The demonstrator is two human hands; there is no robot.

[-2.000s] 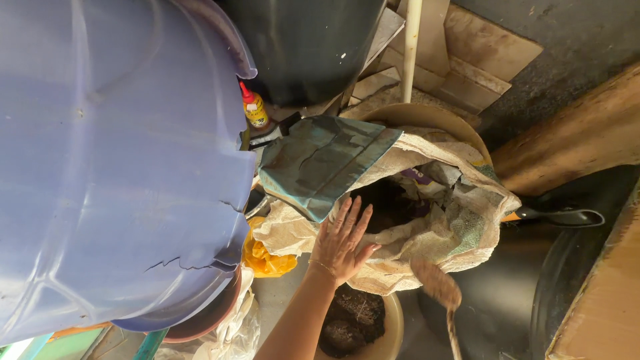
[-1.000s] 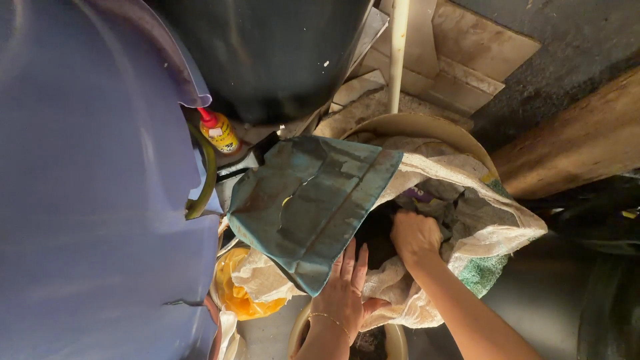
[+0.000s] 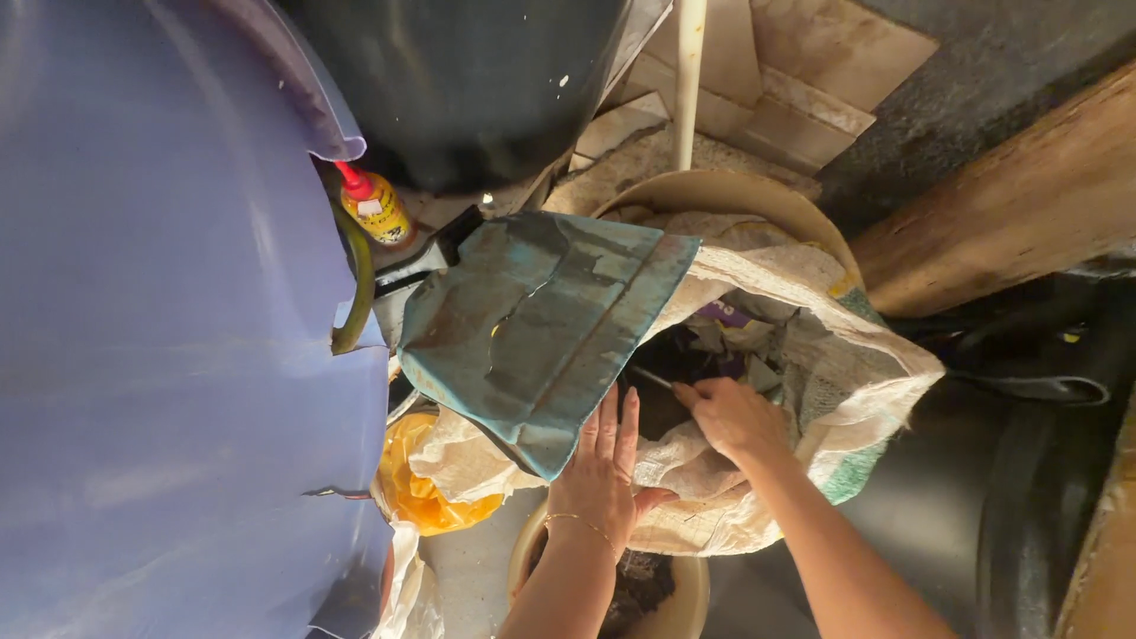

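Observation:
My left hand (image 3: 608, 470) lies flat with fingers spread, its fingertips at the lower edge of a worn blue-green dustpan (image 3: 550, 328) and its palm by the sack's rim. Inside the mouth of a woven plastic sack (image 3: 852, 355), my right hand (image 3: 732, 417) is closed on a thin metallic handle (image 3: 652, 377); the far end of that tool is hidden in the dark interior. Scraps and a purple wrapper (image 3: 723, 312) show inside the sack. The dustpan overlaps the sack's left rim.
A cracked blue plastic barrel (image 3: 177, 337) fills the left side. Near it are a yellow bottle with a red cap (image 3: 377, 209) and an orange plastic bag (image 3: 426, 479). A pot of soil (image 3: 697, 595) stands below, tiles (image 3: 799, 98) behind, and a wooden beam (image 3: 1003, 195) at right.
My right hand, not in the frame two seconds ago except perhaps by a blurred tool at lower right, is now inside the sack's mouth. My left hand stays beside the dustpan and sack rim.

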